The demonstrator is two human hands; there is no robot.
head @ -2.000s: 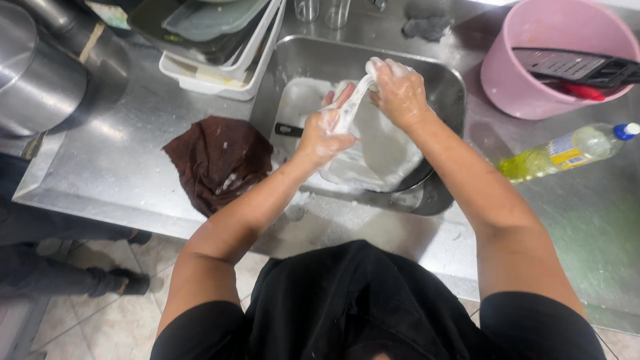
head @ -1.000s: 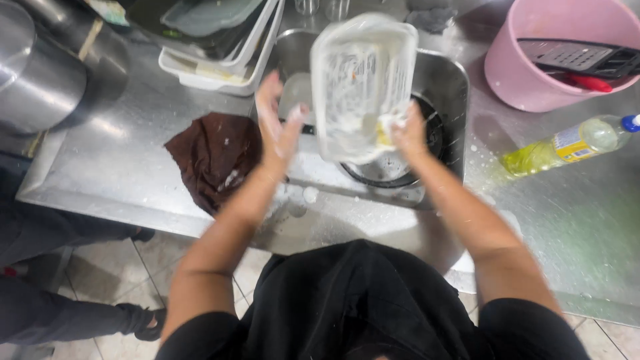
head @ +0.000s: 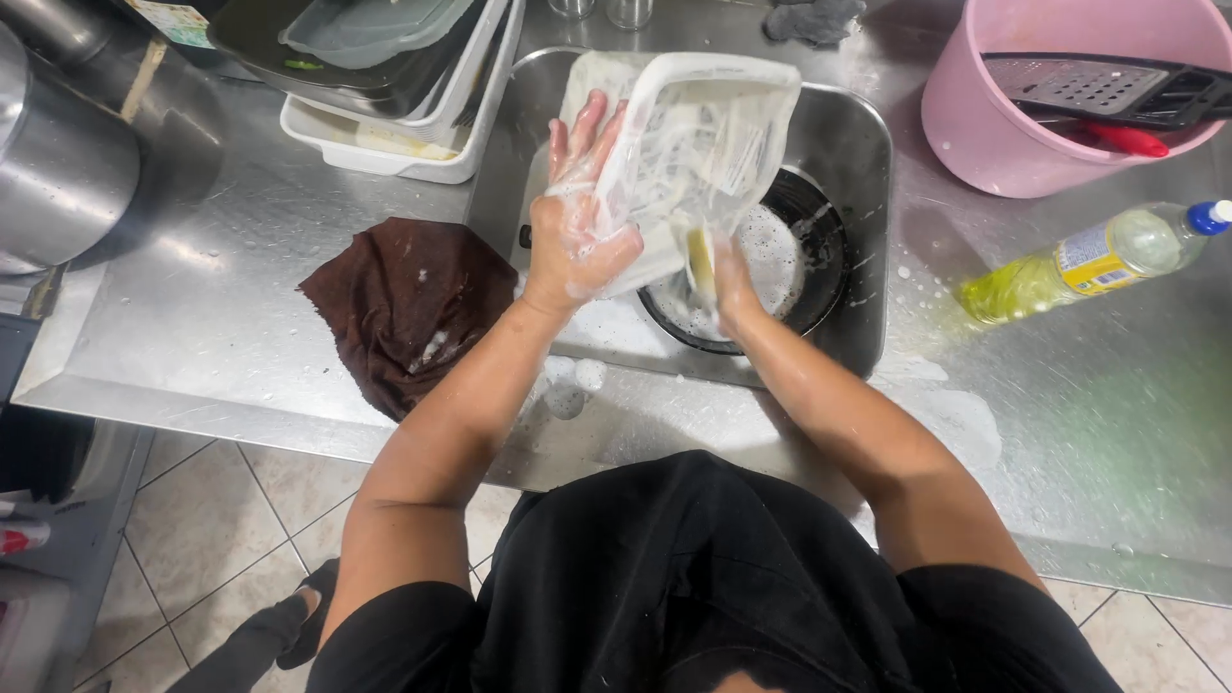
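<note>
A soapy white plastic tub (head: 712, 125) is tilted above the steel sink (head: 871, 241), its inside streaked with suds. My left hand (head: 582, 207), foamy and with fingers spread, lies against the tub's left outer side. In my right hand (head: 727, 279), blurred, is a yellow sponge (head: 701, 262), pressed to the tub's near right part. Below, a round black pan (head: 818, 260) holding sudsy water rests in the sink. A crumpled brown cloth (head: 414, 298) lies on the counter left of the sink.
Stacked trays and lids (head: 385, 159) stand behind on the left, near a large steel pot (head: 67, 154). At right are a pink bucket (head: 972, 144) holding a grater (head: 1088, 85) and a bottle of yellow liquid (head: 1059, 265). Someone's leg (head: 245, 640) shows at lower left.
Two seconds ago both hands held a foamy white item low over the sink. A second ago the tub was upright with my left hand apart from it; now that hand touches its side.
</note>
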